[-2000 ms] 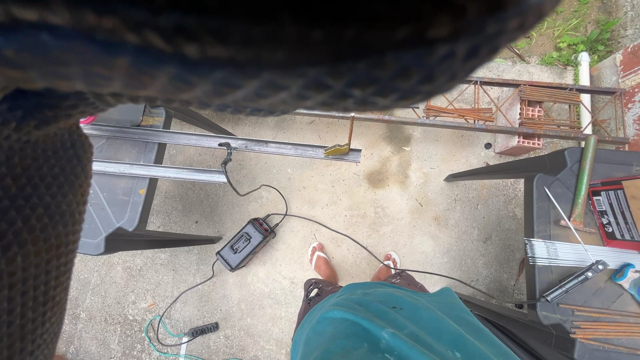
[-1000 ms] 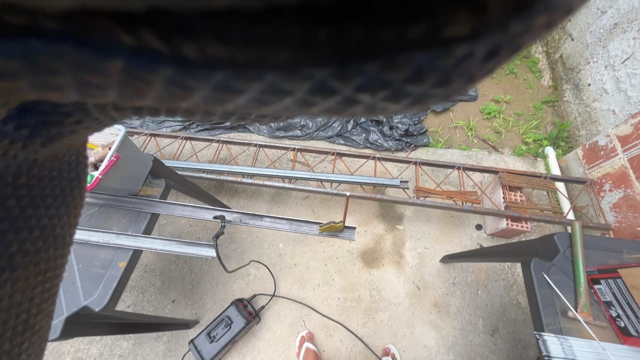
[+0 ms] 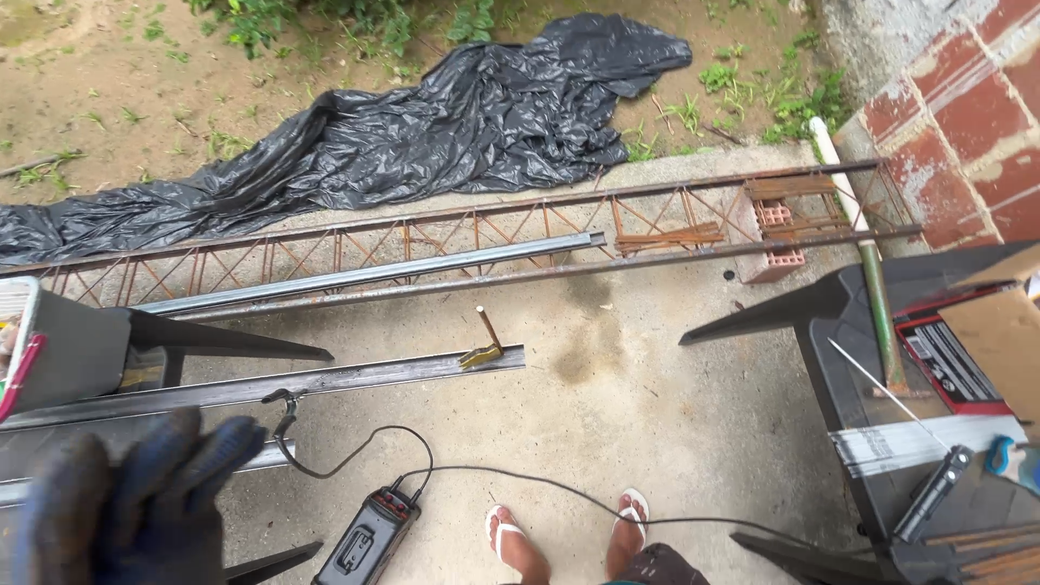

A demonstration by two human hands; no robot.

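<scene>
My left hand (image 3: pixel 138 496), in a dark blue work glove, is raised at the lower left with nothing seen in it; its fingers are slightly apart. Behind it, steel channels (image 3: pixel 341 379) lie across a dark plastic table. A black cable clamp (image 3: pixel 284 398) grips one channel, and a yellowish clamp (image 3: pixel 481 356) with a rusty rod (image 3: pixel 489 325) stands near its end. A black welding machine (image 3: pixel 370 536) is on the concrete. At the right, an electrode holder (image 3: pixel 934 493) with a thin electrode (image 3: pixel 886 390) rests on the other dark table. My right hand is out of view.
A rusty lattice truss (image 3: pixel 475 213) crosses beyond, holding a steel channel (image 3: pixel 390 272) and hollow bricks (image 3: pixel 768 236). Black plastic sheeting (image 3: pixel 455 122) lies behind. A grey bin (image 3: pixel 73 349) stands left; a green-handled tool (image 3: pixel 881 317) and a box (image 3: pixel 959 357) lie right. A cable (image 3: pixel 561 486) crosses the floor by my feet.
The dark, textured thing that covered the top and left of the view has gone, and my gloved left hand now shows at the lower left. The view has tilted upward.
</scene>
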